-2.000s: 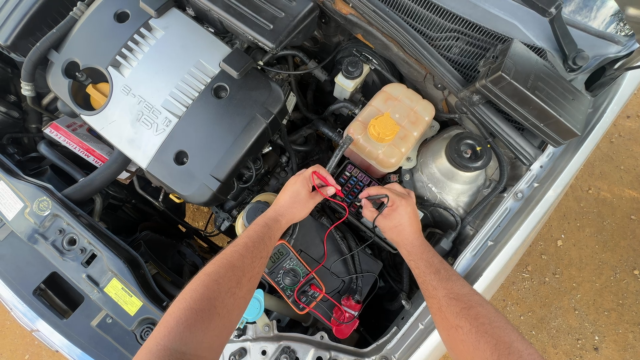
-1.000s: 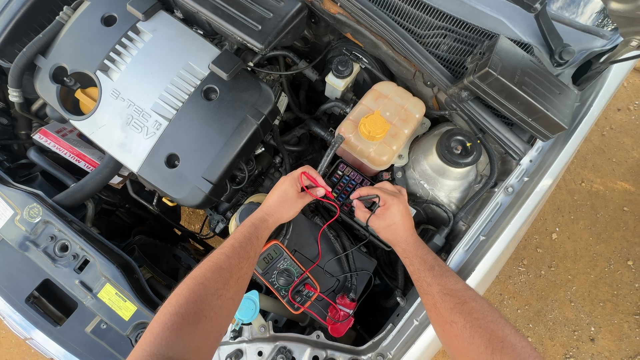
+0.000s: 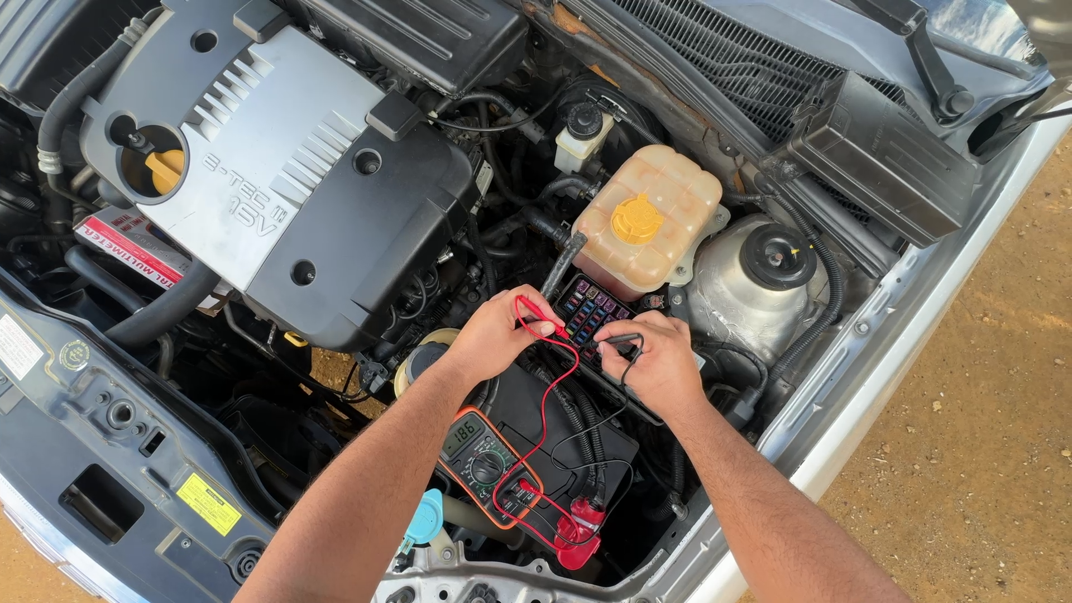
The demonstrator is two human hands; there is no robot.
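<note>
My left hand (image 3: 502, 331) holds the red test probe (image 3: 544, 316) over the left side of the open fuse box (image 3: 593, 311). In my right hand (image 3: 653, 360) is the black test probe (image 3: 620, 338), pointed at the fuses from the right. Whether either tip touches a fuse is too small to tell. An orange-edged digital multimeter (image 3: 488, 466) lies on the car battery (image 3: 523, 406) below, its display lit with digits. Red and black leads run from it to the probes. A red terminal cover (image 3: 578, 536) sits beside the meter.
A coolant reservoir (image 3: 649, 218) with a yellow cap stands behind the fuse box. A metal strut tower (image 3: 745, 268) is at its right, and a black plastic cover (image 3: 888, 155) lies farther back. The engine cover (image 3: 285, 167) fills the left; a multimeter box (image 3: 138, 251) is wedged beside it.
The digits on the multimeter's display differ from those one second ago. Both hands stay over the fuse box with the probes held.
</note>
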